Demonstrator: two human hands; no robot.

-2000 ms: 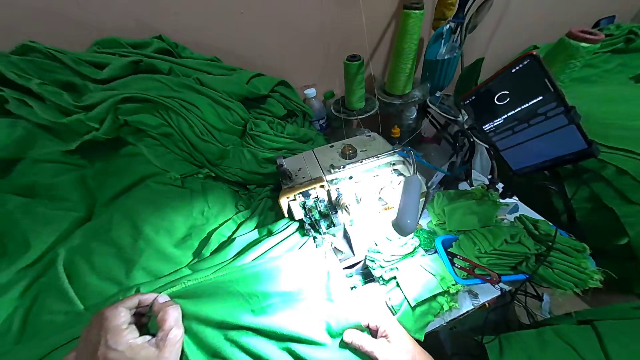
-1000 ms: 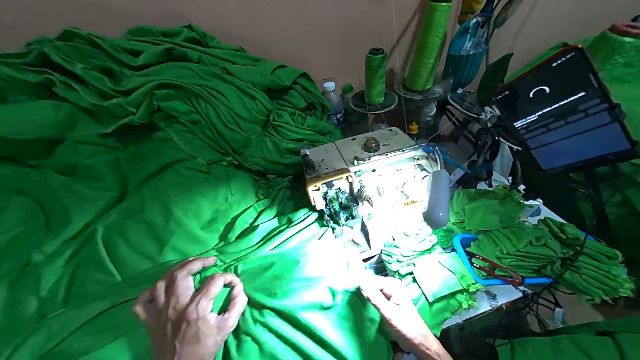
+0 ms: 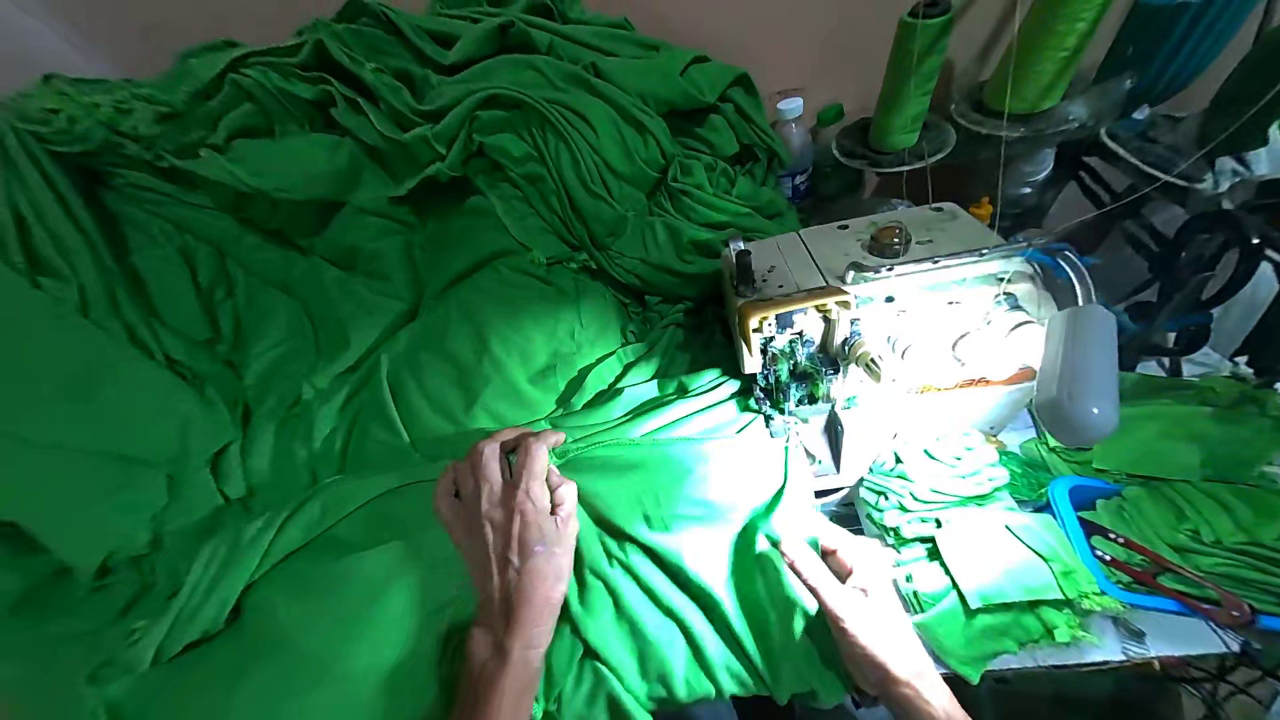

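Green knit fabric (image 3: 660, 510) runs under the needle area of an overlock sewing machine (image 3: 860, 310), whose lamp lights the cloth brightly. My left hand (image 3: 515, 500) pinches the fabric by a seam, left of the machine, with its fingers curled. My right hand (image 3: 860, 600) lies at the right edge of the same cloth, below the needle area, thumb and fingers closed on that edge. The presser foot is partly lost in glare. A large heap of the green fabric (image 3: 400, 190) spreads behind and left of my left hand.
Stacked green fabric pieces (image 3: 1000, 560) lie right of the machine, beside a blue tray (image 3: 1075, 500) with red-handled thread snips (image 3: 1165, 575) on it. Behind stand a green thread cone (image 3: 910, 80), another cone (image 3: 1045, 55) and a small bottle (image 3: 793, 150). A white lamp head (image 3: 1077, 375) hangs at the machine's right.
My left hand, its fingers spread and raised a second ago, is now curled on the cloth at the seam. The view has shifted and moved closer to the machine; the screen at right is out of view.
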